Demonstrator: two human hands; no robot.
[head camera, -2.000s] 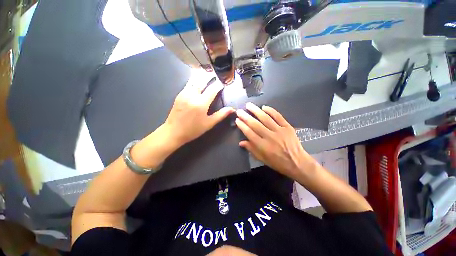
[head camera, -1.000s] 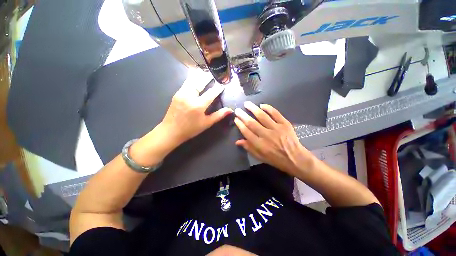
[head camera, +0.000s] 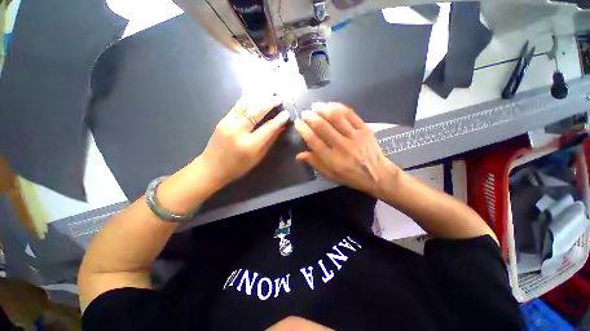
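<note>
A large dark grey garment panel (head camera: 162,84) lies flat on the white machine table under the sewing machine (head camera: 291,19). The presser foot and needle area is washed out by the bright lamp. My left hand (head camera: 242,139) rests on the panel just left of and below the needle, thumb and index finger near the glare. My right hand (head camera: 343,145) lies flat on the panel just right of it, fingertips close to the left thumb. Whether the fingers pinch a strip between them cannot be told. Both hands press on the cloth.
Waiting panels (head camera: 45,97) lie at the left. Small cut pieces (head camera: 462,48), black snips (head camera: 518,71) and a black-handled tool (head camera: 559,84) are at the right. The table-edge ruler (head camera: 453,128) runs along the near edge. A red and white basket (head camera: 495,200) holds grey pieces, lower right.
The view has tilted down, so the machine head sits higher in the picture. The panel's near edge has moved forward, away from my body. My hands have shifted slightly and stay on the cloth.
</note>
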